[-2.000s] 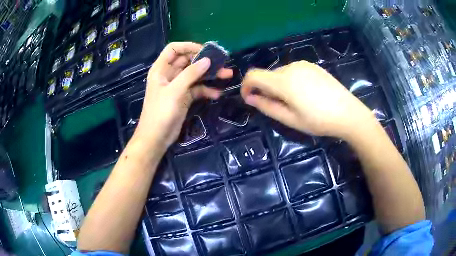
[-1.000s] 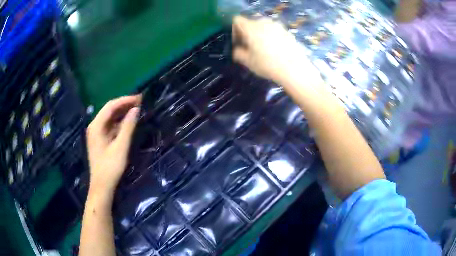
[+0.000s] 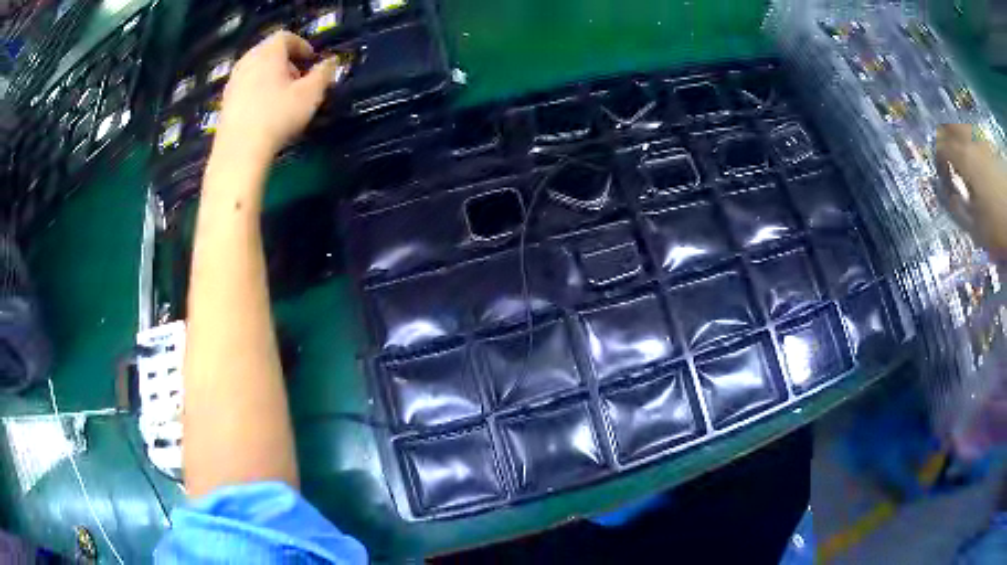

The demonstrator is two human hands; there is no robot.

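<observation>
My left hand reaches over the left black tray at the upper left. Its fingertips are at a small case with a light inside; whether they grip it is unclear. My right hand is at the right edge, partly cut off, over the clear trays; whether it holds anything is hidden. The near black tray lies in front of me. Several dark units, including one with a pale rounded outline, sit in its upper pockets.
A thin dark cable hangs over the near tray. A white power strip is at the lower left, partly behind my left forearm. The green mat shows behind the near tray. Part of another person's sleeve is at the right.
My left hand has moved up and over the left tray. My right hand has moved right to the frame's edge. The view has turned; the dark unit seen in my left hand two seconds ago is no longer there.
</observation>
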